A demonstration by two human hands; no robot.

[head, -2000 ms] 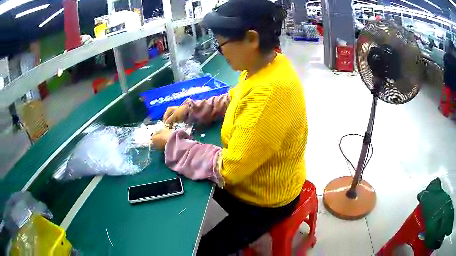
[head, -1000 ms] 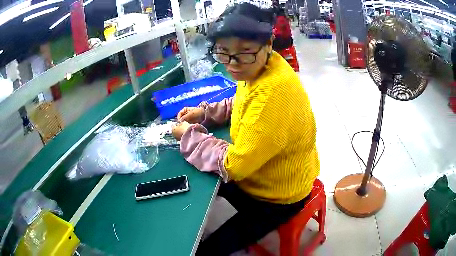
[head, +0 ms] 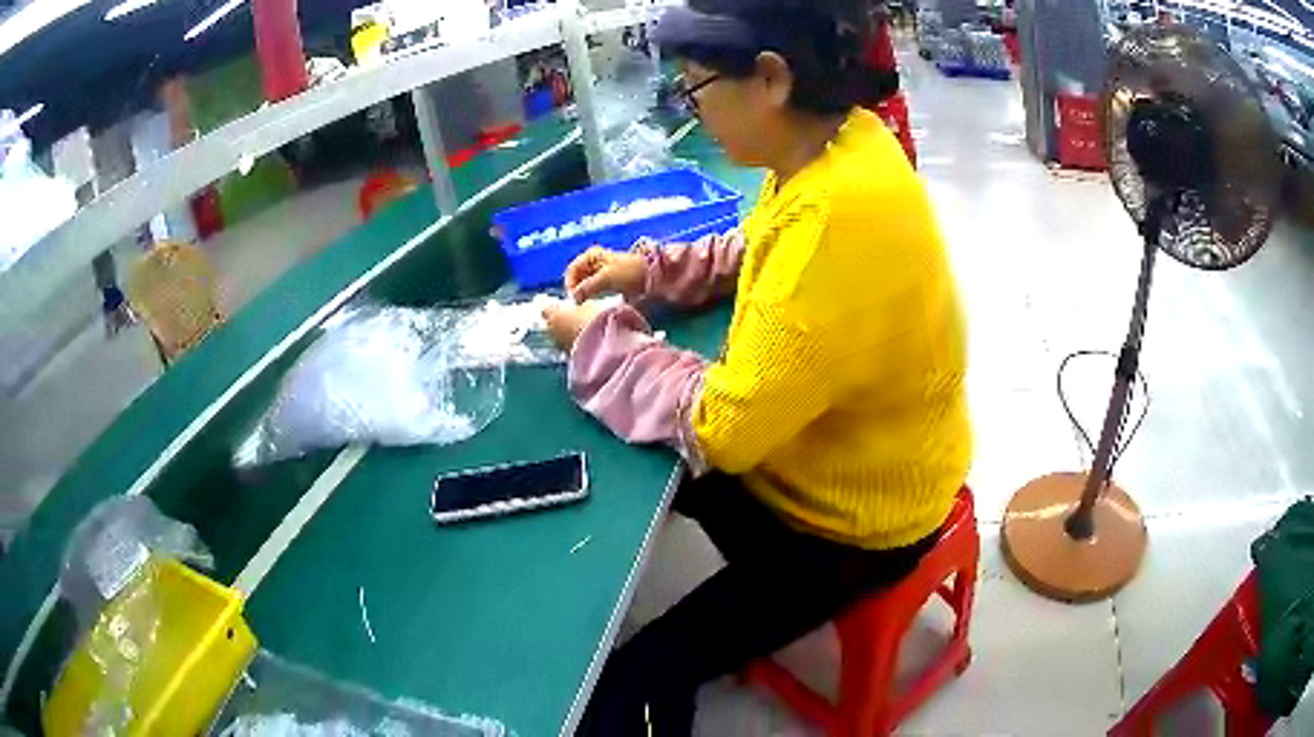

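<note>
Neither of my hands is in the picture. Nearest in front of me on the green bench top (head: pixel 476 590) lies a yellow parts bin (head: pixel 180 648) with crumpled clear film on its left side, at the lower left. Part of a clear parts tray (head: pixel 360 706) with whitish contents shows at the bottom edge, cut off. A black phone with a pale rim (head: pixel 510 487) lies flat on the bench. Pale thin scraps (head: pixel 365 615) lie near it.
A person in a yellow sweater (head: pixel 850 346) sits on a red stool (head: pixel 894 634), hands over small whitish parts. A clear bag of parts (head: pixel 375 382) and a blue tray (head: pixel 620 223) lie by them. A pedestal fan (head: pixel 1190 151) stands right, with another red stool (head: pixel 1203 655) lower right.
The view has swung left and down, so the scene sits further right and higher. The clear tray now shows at the bottom edge. The person's head turned towards me, then back to the parts.
</note>
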